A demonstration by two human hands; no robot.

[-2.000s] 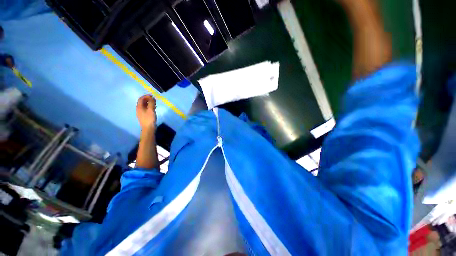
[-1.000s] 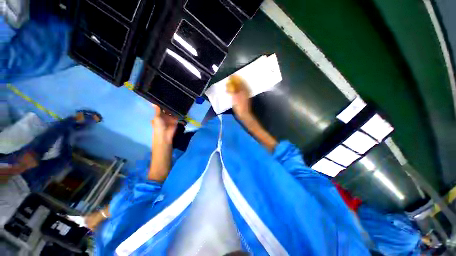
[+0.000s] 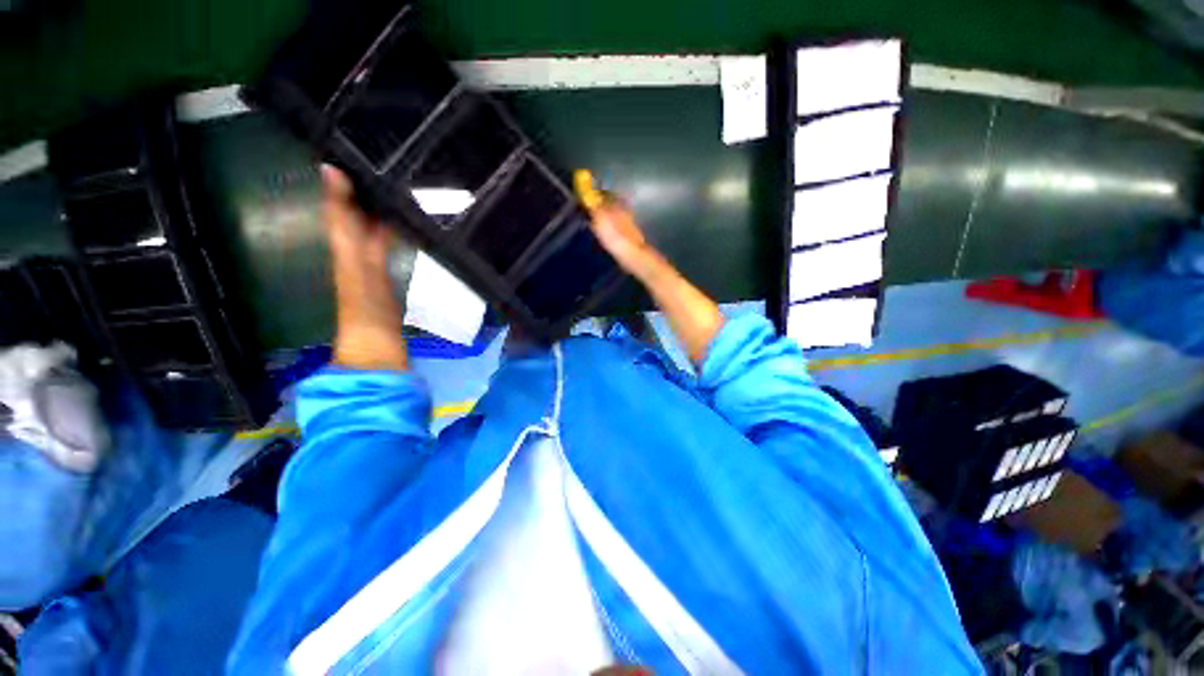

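Observation:
A long black tray [image 3: 456, 178] with dark glossy units in its slots is held tilted over the dark green bench. My left hand [image 3: 359, 264] grips its lower left side; the fingers are partly hidden behind it. My right hand [image 3: 627, 244], with yellow fingertips, is at its right edge, with the thumb and finger grip partly blurred. A stack of white sheets [image 3: 446, 301] lies below the tray, partly covered by it.
A black tray of white rectangles [image 3: 837, 198] stands on the bench to the right, beside a small white slip [image 3: 743, 99]. Another black tray [image 3: 148, 271] is at the left. Stacked trays [image 3: 984, 429] and a red item [image 3: 1036, 293] are at the lower right.
The view has turned. My right hand has left the white stack and is at the tray's right edge. The black tray is now held at an angle over the bench, partly above the stack.

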